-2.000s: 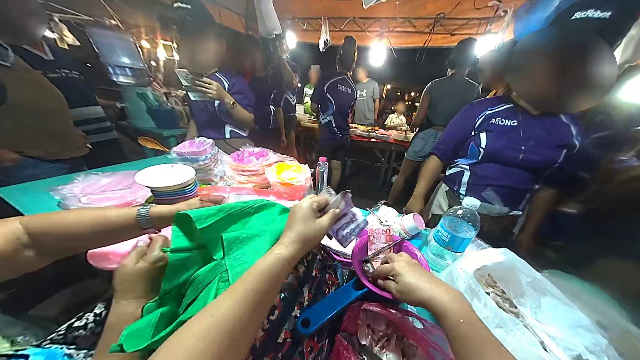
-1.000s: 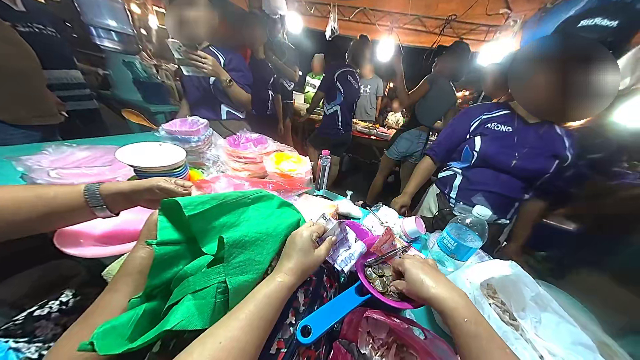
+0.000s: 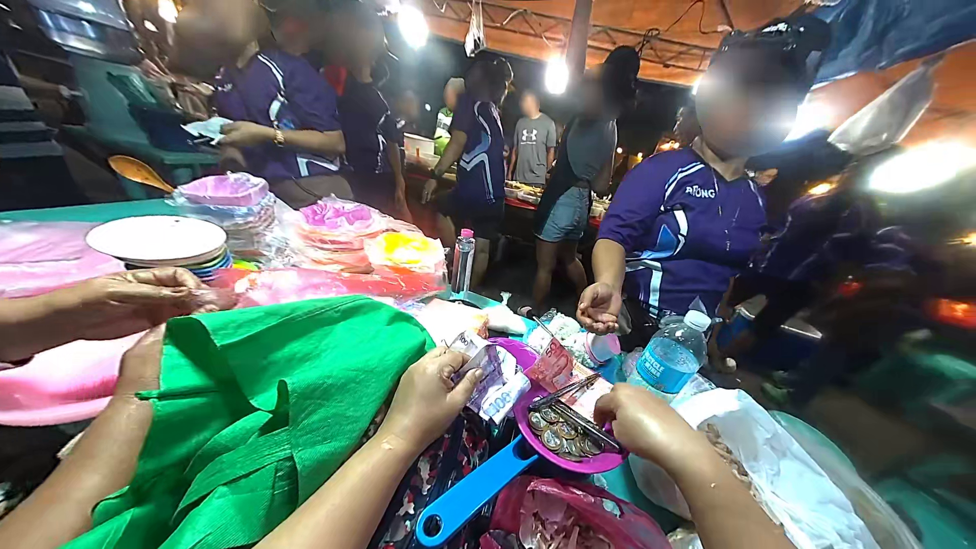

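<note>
My left hand (image 3: 433, 396) is closed on purple banknotes (image 3: 490, 379), left of a magenta plastic dipper (image 3: 581, 462) with a blue handle (image 3: 476, 492). Coins (image 3: 560, 433) lie in the dipper under a dark, slender metal tool (image 3: 583, 415). Red banknotes (image 3: 552, 364) rise at its back edge. My right hand (image 3: 637, 419) is at the dipper's right rim, fingers curled down by the notes and the tool's end; whether it grips anything is hidden. A green fabric bag (image 3: 290, 404) is left of my left forearm, over another person's arm.
Another person's hand (image 3: 145, 297) is at the left, near stacked plates (image 3: 156, 240). A person across the table holds out an upturned palm (image 3: 600, 306). A water bottle (image 3: 675, 354) and a white plastic bag (image 3: 770, 457) stand right; a magenta bag (image 3: 576, 511) lies below.
My right hand has moved from over the coins to the dipper's right rim. The person across has raised an open palm. My left hand still holds the purple notes.
</note>
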